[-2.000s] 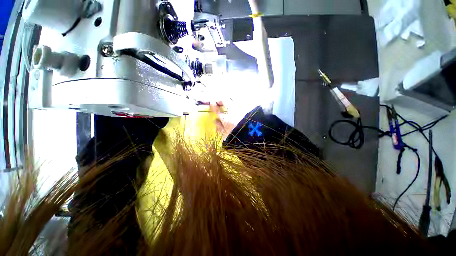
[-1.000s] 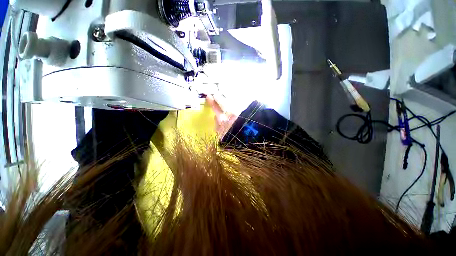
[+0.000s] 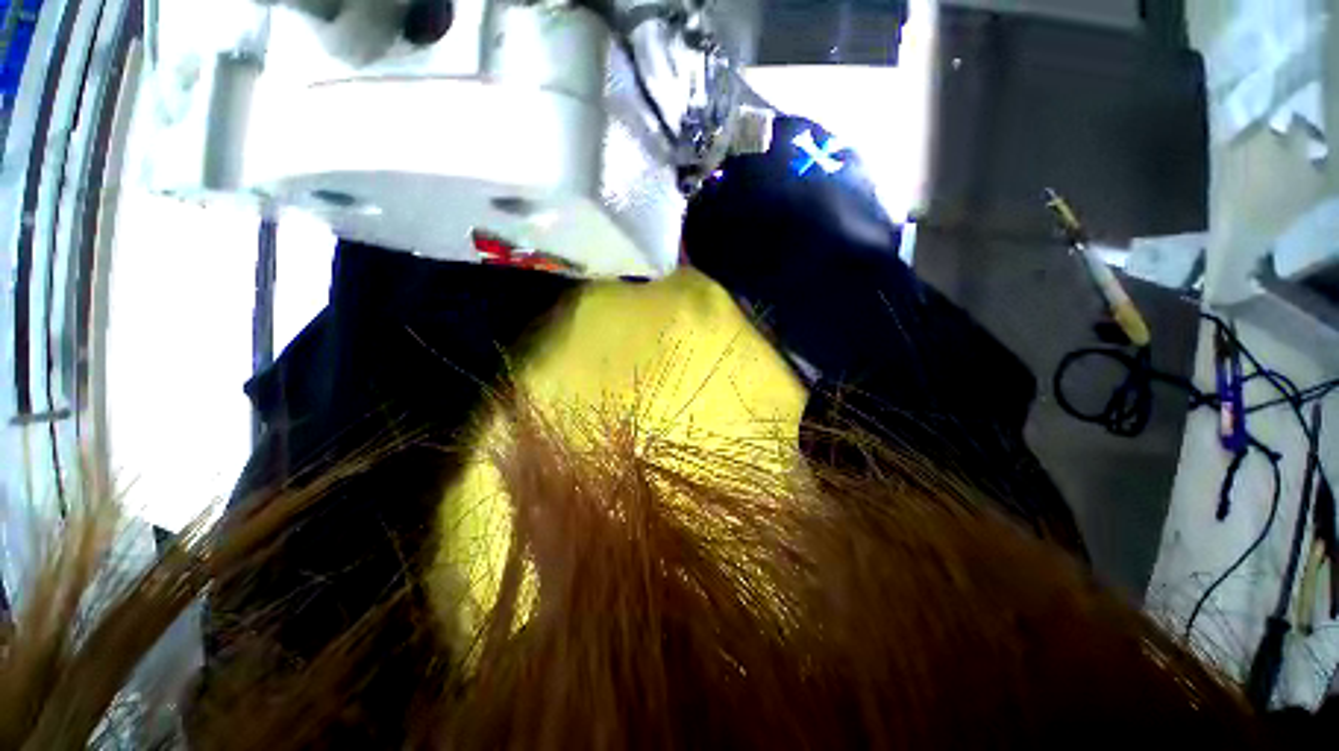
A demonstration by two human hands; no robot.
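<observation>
A yellow bag panel [image 3: 661,345] hangs from under the white sewing machine head [image 3: 426,147] down to my lap, partly covered by strands of hair. My right arm in a dark sleeve with a light blue cross mark reaches up to the needle area [image 3: 690,162]. My right hand is hidden behind the sleeve and the machine. My left arm, also in a dark sleeve, goes under the machine head, and my left hand is hidden there.
A pale-handled slim tool [image 3: 1101,272] and a coiled black cable [image 3: 1109,393] lie on the grey surface at right. Purple-handled snips [image 3: 1231,389], a long screwdriver [image 3: 1292,558] and white scraps [image 3: 1270,88] are on the pale side table.
My right sleeve has moved forward and up beside the needle area. More of the yellow panel shows. The right hand's skin, visible before, is now hidden. The view has shifted.
</observation>
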